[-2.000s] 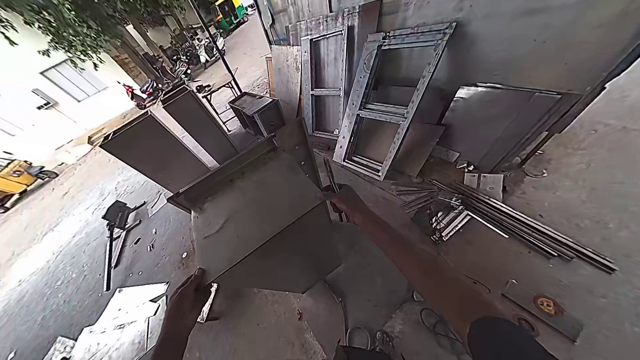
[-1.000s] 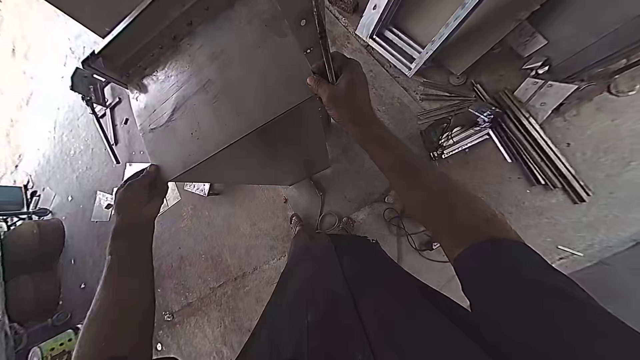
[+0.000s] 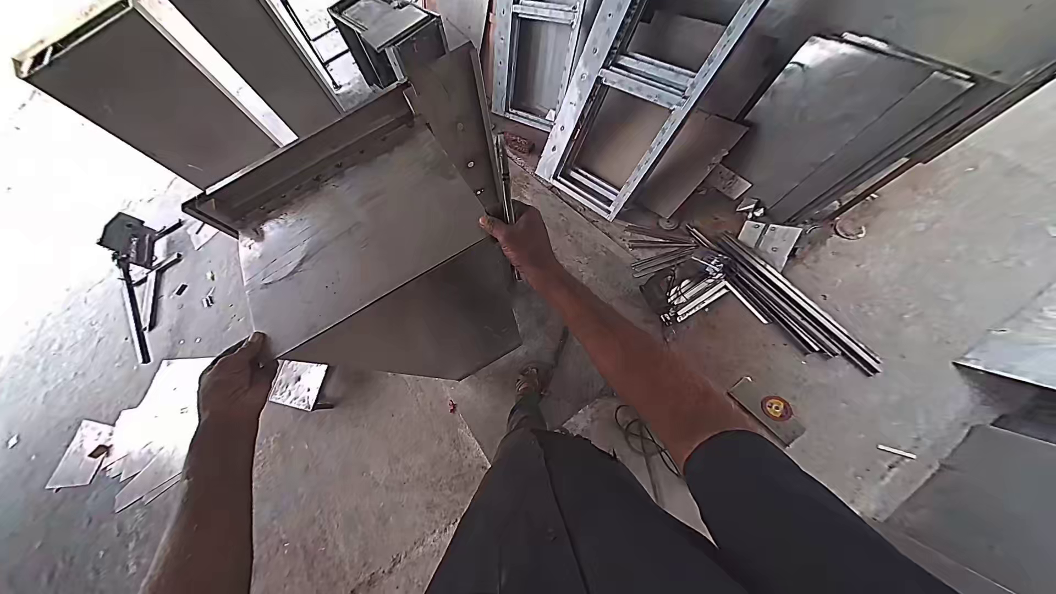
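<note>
A large bent sheet-metal panel (image 3: pixel 355 223) with a flanged far edge stands tilted in front of me. Its lower face falls in shadow below a straight fold. My left hand (image 3: pixel 239 375) grips the panel's near left corner, thumb on top. At the right end of the fold, my right hand (image 3: pixel 520 239) is closed around the panel's edge, beside a narrow upright metal strip (image 3: pixel 503 177). A side flange with small holes (image 3: pixel 458 124) rises just beyond that hand. The fingers under the metal are partly hidden on both sides.
Metal frames (image 3: pixel 606 107) and sheets (image 3: pixel 841 124) lean at the back. Long metal strips (image 3: pixel 792 305) lie on the floor at right, near a cable (image 3: pixel 639 433) and a round disc (image 3: pixel 775 407). Flat offcuts (image 3: pixel 157 421) lie at left; a big cabinet-like metal piece (image 3: pixel 165 91) stands behind.
Both hands keep their hold on the panel. The view has swung down and then partly back up, so how far the panel itself has moved is unclear.
</note>
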